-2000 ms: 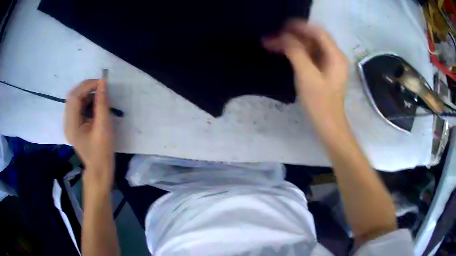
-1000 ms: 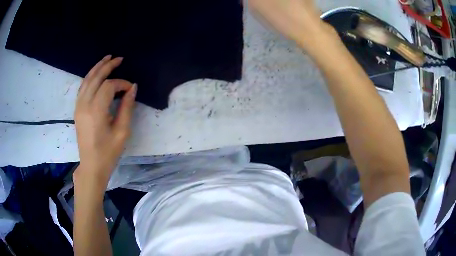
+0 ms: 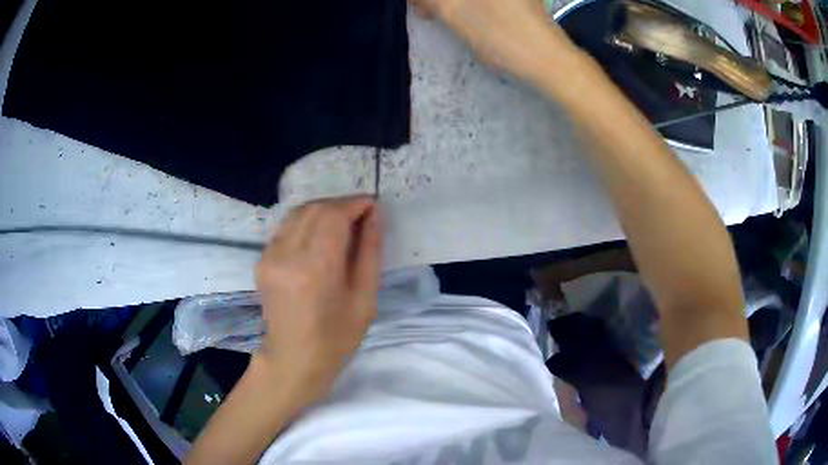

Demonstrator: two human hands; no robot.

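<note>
A black cut panel (image 3: 209, 82) lies flat on the white table cover (image 3: 490, 173), with a curved notch in its near edge. My left hand (image 3: 318, 272) is below the notch and pinches a thin dark tape (image 3: 377, 173). The tape runs up from the fingertips to the panel's right part; its tail trails left over the white cover. My right hand (image 3: 472, 23) is at the top edge by the panel's right edge; its fingertips are cut off or hidden, so its hold cannot be told.
The iron (image 3: 663, 68) with its wooden handle stands at the upper right, its dark cord leaving rightward. A red rim (image 3: 785, 20) shows at the top right. Crumpled clear plastic (image 3: 213, 322) lies at the table's front edge by my waist.
My left hand has moved from the panel's left part to the right, below the notch, and the tape is stretched up from it. The panel and iron appear shifted in view.
</note>
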